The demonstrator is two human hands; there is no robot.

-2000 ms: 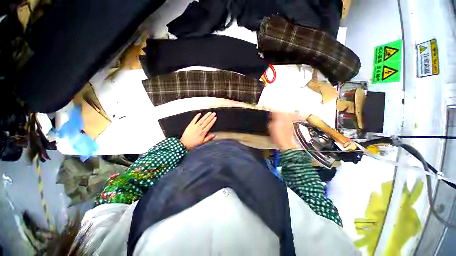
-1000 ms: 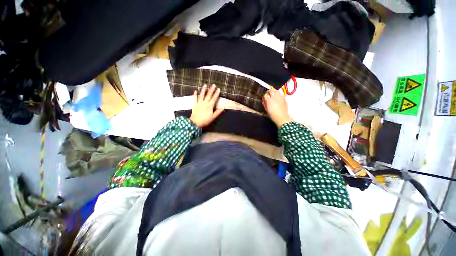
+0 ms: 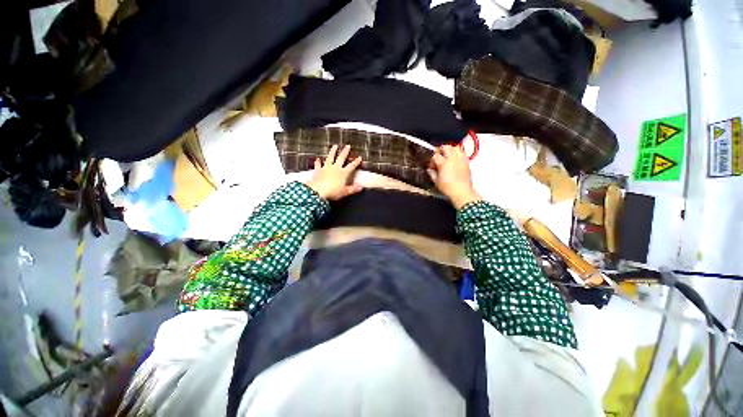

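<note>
A stack of curved plaid pieces (image 3: 375, 152) lies on the white table in front of me. My left hand (image 3: 334, 173) rests on its left front edge with fingers spread. My right hand (image 3: 452, 173) is at its right end, fingers bent together on the corner; whether they pinch a layer is hard to see. A black cut strip (image 3: 391, 213) lies nearer my body, over a pale curved strip (image 3: 350, 236). A stack of black pieces (image 3: 367, 106) lies just beyond the plaid stack.
A large plaid pile (image 3: 529, 102) is at upper right, with red scissors handles (image 3: 470, 145) beside it. An iron with a wooden handle (image 3: 562, 251) and cable is at right. A long dark padded board (image 3: 187, 73) is upper left. Light-blue scrap (image 3: 159, 199) lies at left.
Since two seconds ago, both hands have moved from the black strip forward to the plaid stack. Over the last second they stay there, my right fingers still at its right end. The view has shifted.
</note>
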